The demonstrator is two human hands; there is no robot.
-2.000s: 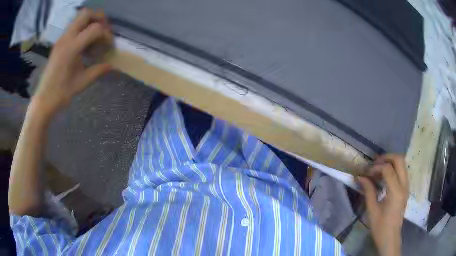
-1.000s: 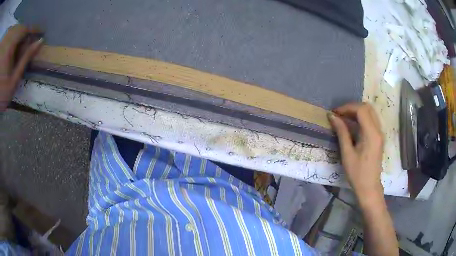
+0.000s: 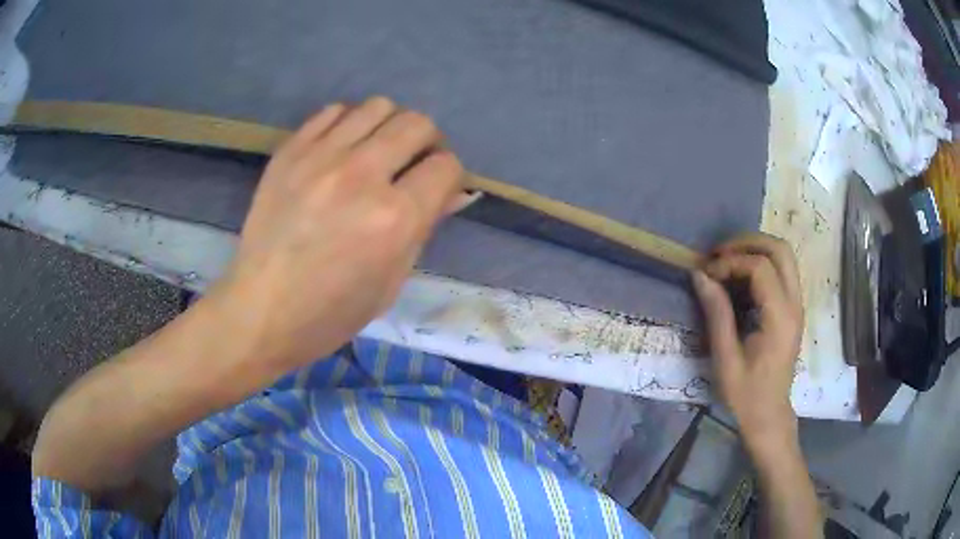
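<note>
A grey cloth panel (image 3: 547,95) lies flat over the table. A long tan strip (image 3: 158,125) lies along its near part, with a dark folded band (image 3: 568,234) against its near side. My left hand (image 3: 347,211) is on the strip and band near the middle, fingers curled over the edge and hiding part of both. My right hand (image 3: 753,305) pinches the right end of the strip and cloth between thumb and fingers.
A steam iron (image 3: 905,284) stands at the right on a dark reddish-brown rest (image 3: 874,387). White scraps (image 3: 879,84) lie at the far right. A near-black cloth piece (image 3: 684,30) lies at the far side. The white table cover (image 3: 505,337) shows scorch marks along the near edge.
The tan strip was first along the table's near edge, then on the panel. My left hand has moved from its left end to the middle, and less of the strip's width shows there.
</note>
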